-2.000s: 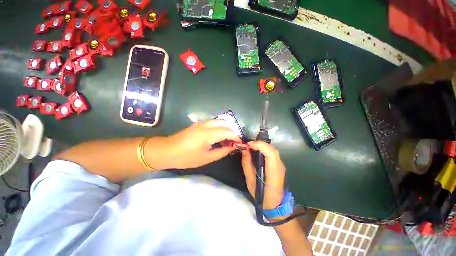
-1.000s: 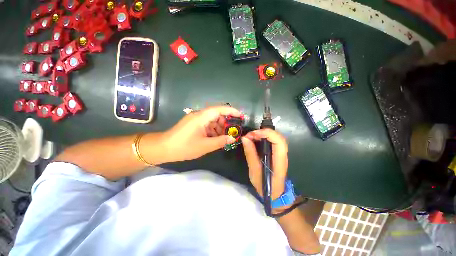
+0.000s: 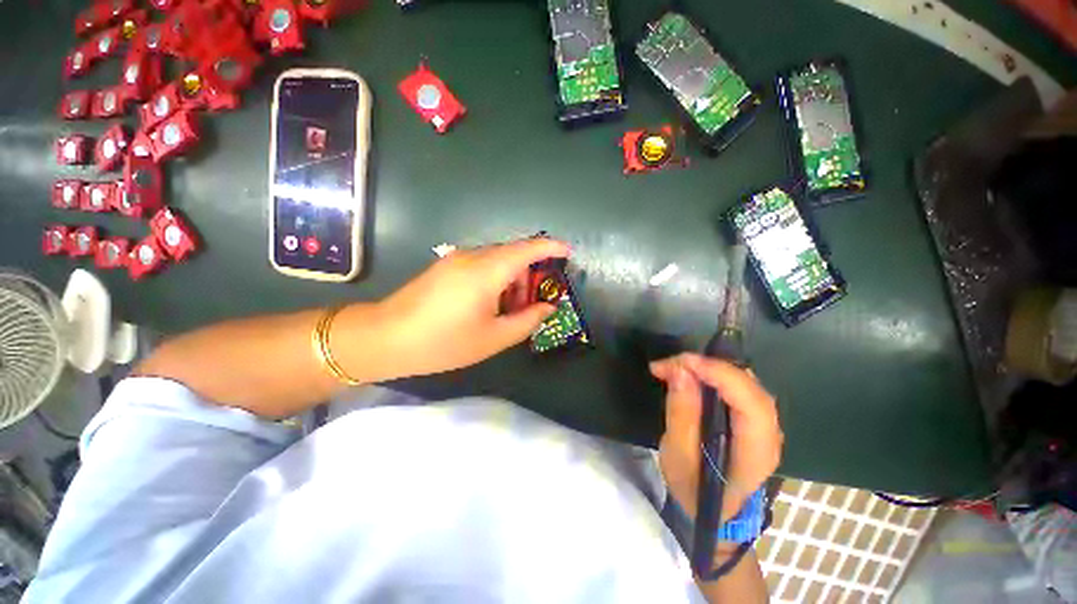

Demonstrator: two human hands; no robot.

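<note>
My left hand [image 3: 478,309] holds a device board assembly [image 3: 560,328] with a red component [image 3: 547,288] at its upper part, its round centre gold. The fingers partly cover both. My right hand [image 3: 723,427] grips the black handle of a soldering iron [image 3: 713,472], its metal tip pointing up and away. The tip is near the lower left of another board assembly [image 3: 782,254]; I cannot tell that they touch. The right hand is apart from the left.
More board assemblies [image 3: 823,127] lie at upper right. A loose red component [image 3: 652,149] lies near them, another [image 3: 429,98] beside the smartphone [image 3: 318,177]. Many red components [image 3: 144,254] lie at left, above a fan [image 3: 33,348]. A white grid tray [image 3: 844,537] is low at right.
My right hand has moved right with the iron, away from my left hand. The held piece now shows a green board lying lower under the left fingers. The view has shifted slightly.
</note>
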